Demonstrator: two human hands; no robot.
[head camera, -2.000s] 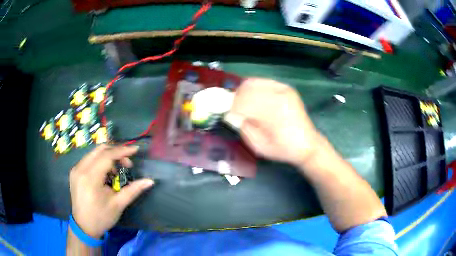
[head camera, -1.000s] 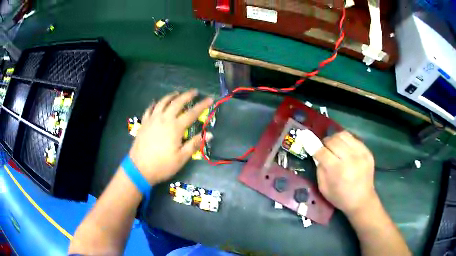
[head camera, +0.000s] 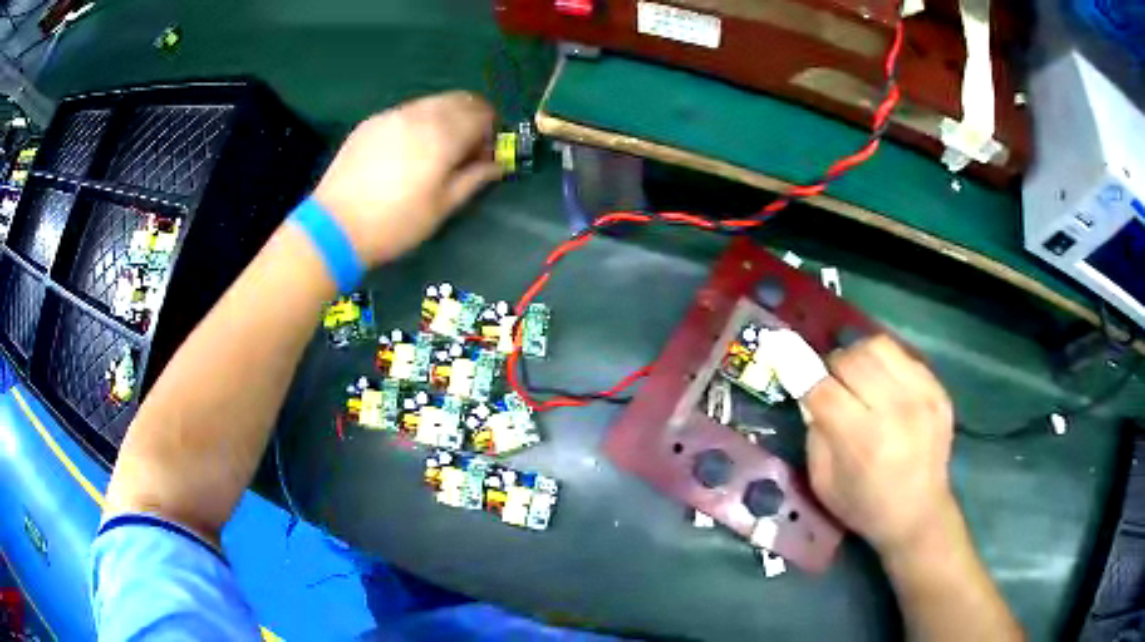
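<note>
My right hand (head camera: 879, 433), with a white covering on a finger, holds a power supply board (head camera: 751, 364) in the opening of the dark-red test fixture (head camera: 653, 420). My left hand (head camera: 421, 169), with a blue band on the wrist, is raised at the upper left and pinches a board with a yellow block (head camera: 510, 151) near the shelf's left end. Several boards (head camera: 462, 374) lie in a group on the green mat left of the fixture. One board (head camera: 348, 316) lies apart near the left tray.
A black divided tray (head camera: 224, 163) holding some boards is at the left. A red and black twisted lead (head camera: 678, 221) runs from the shelf to the fixture. A red-brown box (head camera: 804, 63) and a white instrument (head camera: 1092, 188) stand behind. Another tray (head camera: 1118, 564) shows at the lower right.
My left hand has moved from over the board group up to the shelf's left end and now holds a board. The view has turned left since the oldest frame. My right hand stays at the fixture.
</note>
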